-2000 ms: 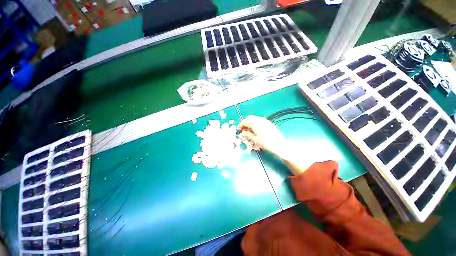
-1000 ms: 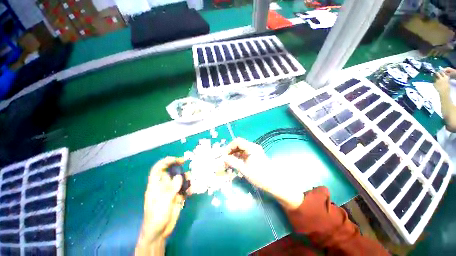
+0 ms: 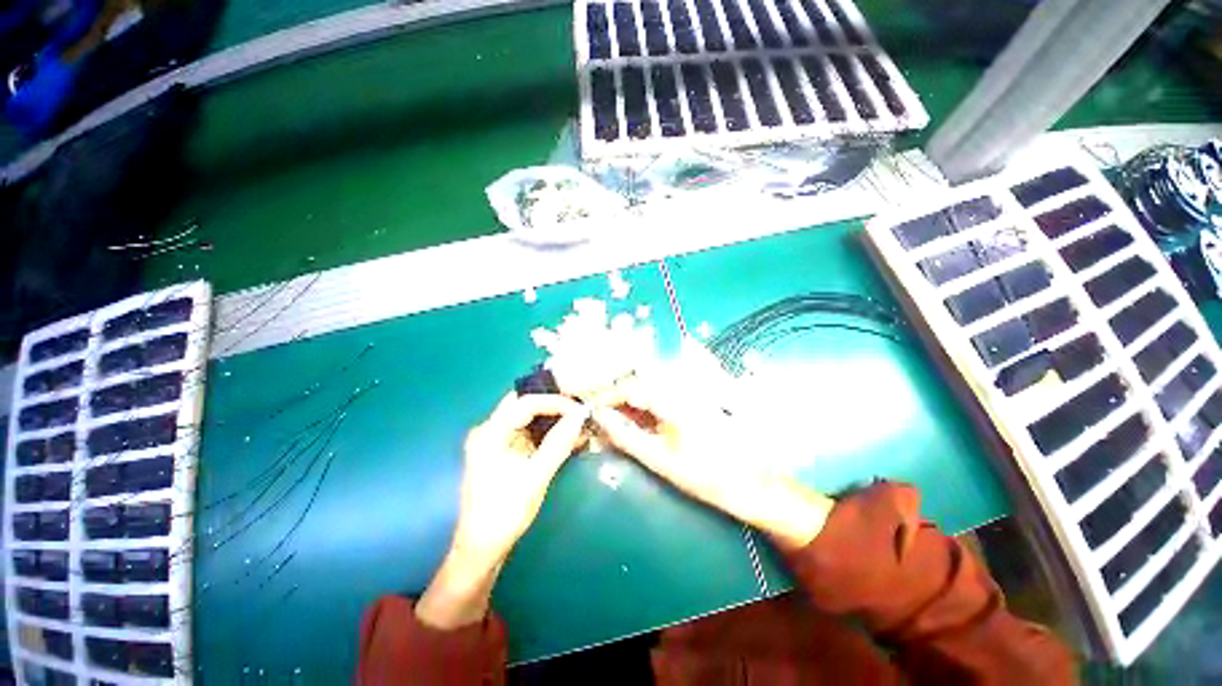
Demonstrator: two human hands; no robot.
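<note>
My left hand [image 3: 516,449] holds a small black housing [image 3: 536,383] in its fingertips, just in front of the pile. My right hand [image 3: 663,436] meets it, fingertips touching or nearly touching the left ones. Its thumb and fingers are pinched together; whether a small pale piece is between them is hidden by glare. A loose pile of cream-white squares [image 3: 590,342] lies right behind both hands, washed out by bright light. One pale square [image 3: 611,473] lies apart in front of the fingertips.
A left tray [image 3: 198,402] and a raised right tray [image 3: 965,373] hold black units. A rear tray [image 3: 751,140] stands near the post [image 3: 1045,87]. A clear bag of small parts [image 3: 552,208] sits on the pale strip. Thin black wires [image 3: 804,311] lie right of the pile, others at left.
My left hand, out of view two seconds ago, has come in with the black housing and moved right to meet my right hand. The camera view has shifted.
</note>
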